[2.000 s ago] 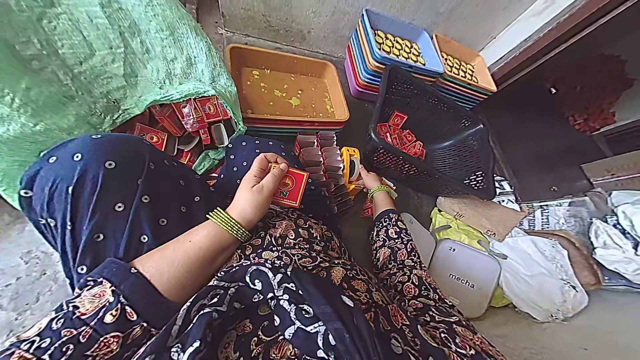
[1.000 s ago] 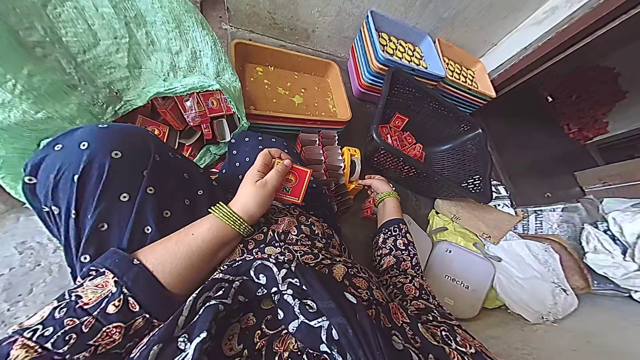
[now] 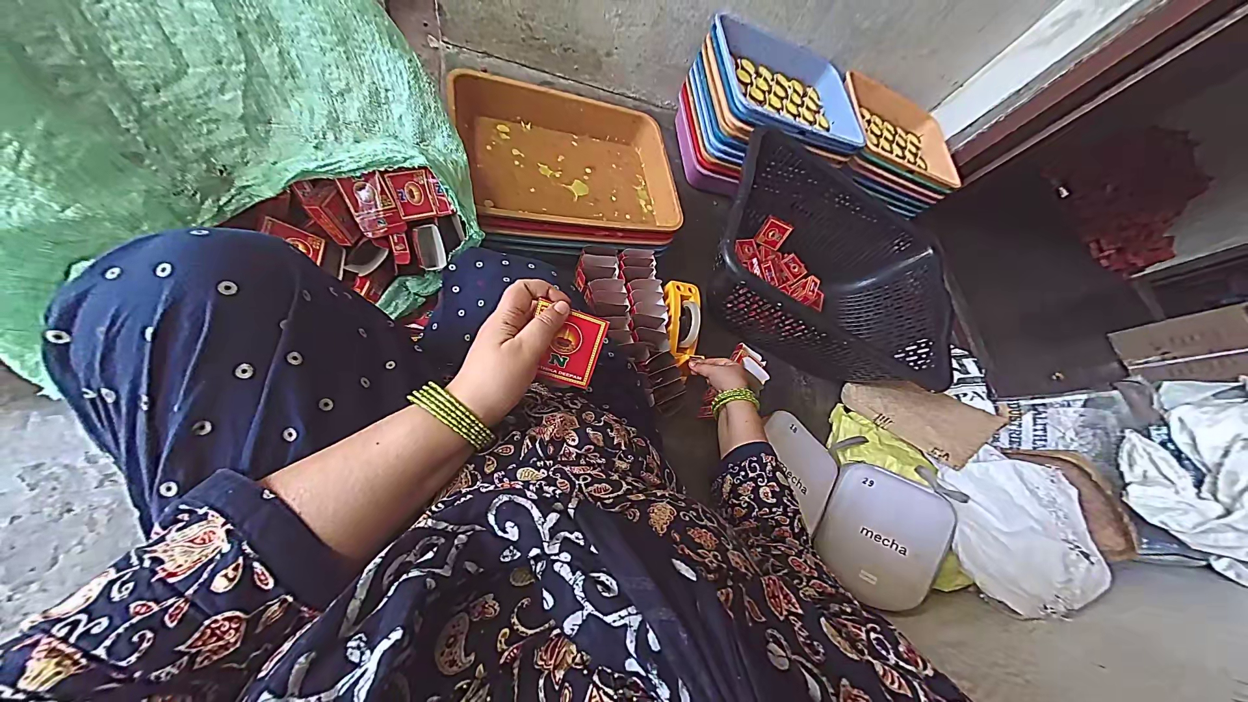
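My left hand [image 3: 519, 336] grips a small red printed cardboard box [image 3: 575, 349] by its upper left corner, above my lap. My right hand [image 3: 723, 375] is lower right of a yellow tape dispenser [image 3: 682, 317]; a small red and white box piece [image 3: 749, 363] shows at its fingertips, too small to tell whether it is held. Rows of open box sleeves [image 3: 629, 292] stand between my left hand and the dispenser. Several closed red boxes [image 3: 780, 268] lie in a tilted black plastic basket [image 3: 829, 336]. More red boxes [image 3: 366, 210] fill the mouth of a green woven sack [image 3: 292, 88].
An orange tray [image 3: 561, 219] with yellow spots tops a stack beyond my knee. Stacked blue trays [image 3: 780, 58] and another orange tray [image 3: 897, 97] hold small yellow-topped pieces. Grey lidded containers [image 3: 882, 546], a cardboard piece [image 3: 916, 419] and a white plastic bag [image 3: 1024, 531] lie at right.
My left hand still holds the red box in about the same place. My right hand, beside the dispenser two seconds ago, is now slightly lower, with a red and white piece visible at it.
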